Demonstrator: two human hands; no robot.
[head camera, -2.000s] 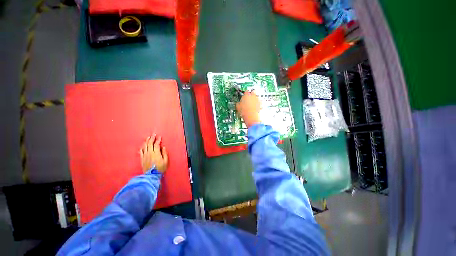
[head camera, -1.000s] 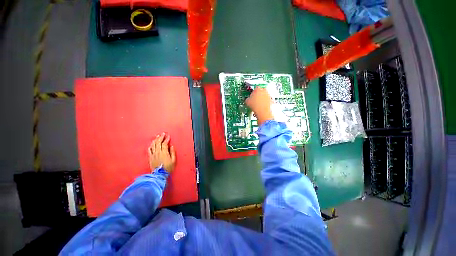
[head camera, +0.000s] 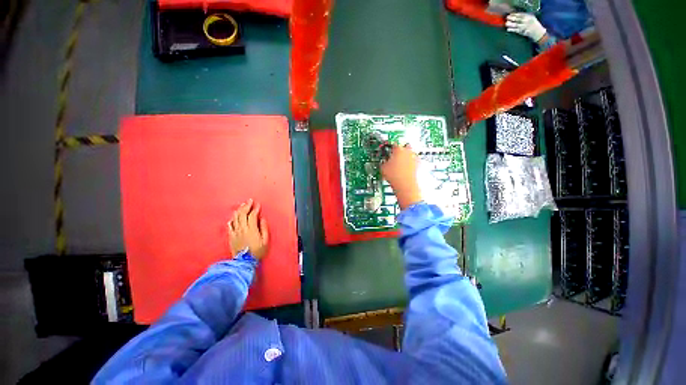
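Observation:
The green power board (head camera: 357, 177) lies solder side up on a smaller red pad (head camera: 329, 188) on the green belt. My right hand (head camera: 400, 167) is over the board's upper middle, closed around a small dark tool (head camera: 384, 151) whose tip is at the board surface. The tool is mostly hidden by my fingers, so I cannot tell its exact type. My left hand (head camera: 248, 230) rests flat on the large red foam pad (head camera: 188, 195), fingers spread, holding nothing.
A black tray (head camera: 174, 39) holds a yellow tape roll (head camera: 220, 28) at upper left. Red-covered bars (head camera: 309, 60) cross above the belt. At right are trays of small parts (head camera: 514, 134), a clear bag (head camera: 517, 186) and black racks (head camera: 587, 165). Another person's gloved hand (head camera: 526, 26) is at upper right.
My right hand with the tool has moved slightly down and right over the board. The other person's gloved hand has come into view. The whole view has shifted; my left hand stays on the pad.

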